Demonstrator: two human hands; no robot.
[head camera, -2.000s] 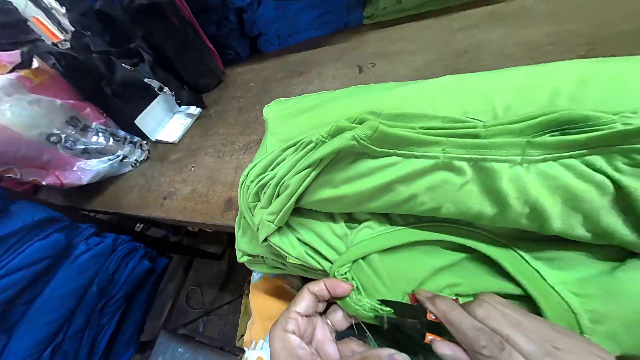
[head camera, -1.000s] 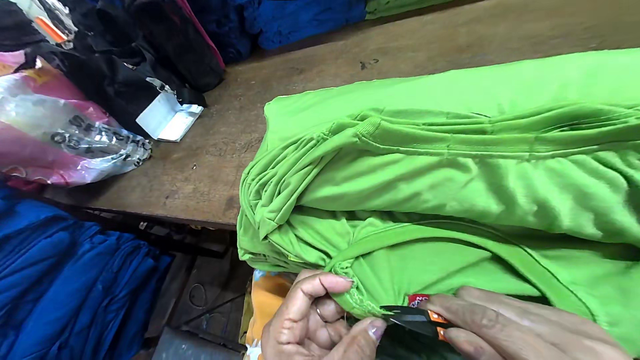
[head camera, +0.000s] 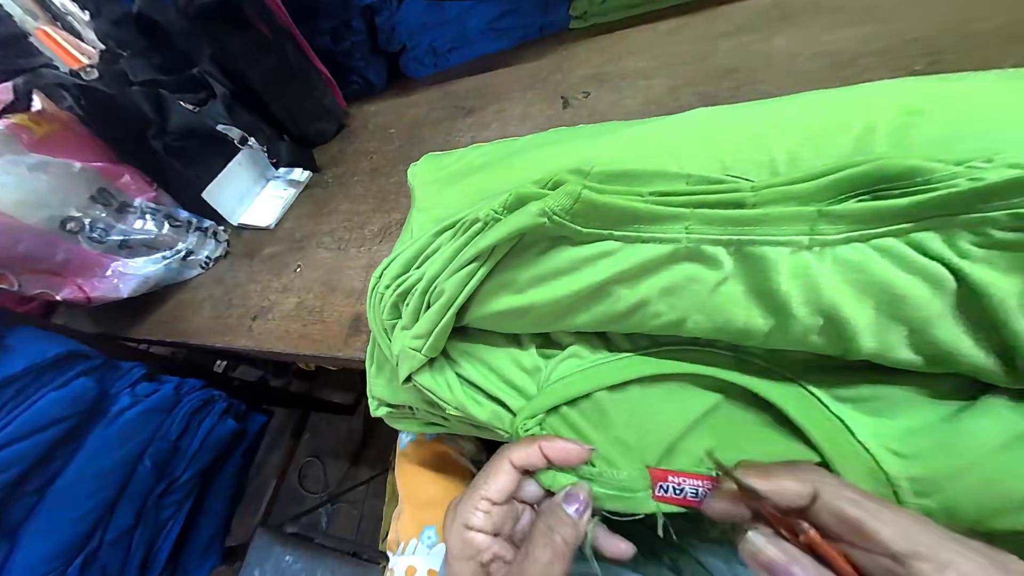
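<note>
A stack of bright green knit garments lies over the table edge. At the bottom centre my left hand pinches the neckband of the nearest garment between thumb and fingers, with loose threads hanging below it. A red fabric label with writing is attached to that neckband, to the right of my left hand. My right hand holds small orange-handled thread snips, their dark tip pointing up and left beside the label. Fingers of the right hand touch the label's right end; the snips are partly hidden by them.
The wooden table carries black bags, a pink and clear plastic bag and a small white folded card at left. Blue fabric is piled lower left. More blue cloth lies at the back. Orange patterned fabric hangs beneath the stack.
The snips have moved away from the thread tuft near my left hand, to the right beside the label. The red label, largely covered two seconds ago, shows more fully.
</note>
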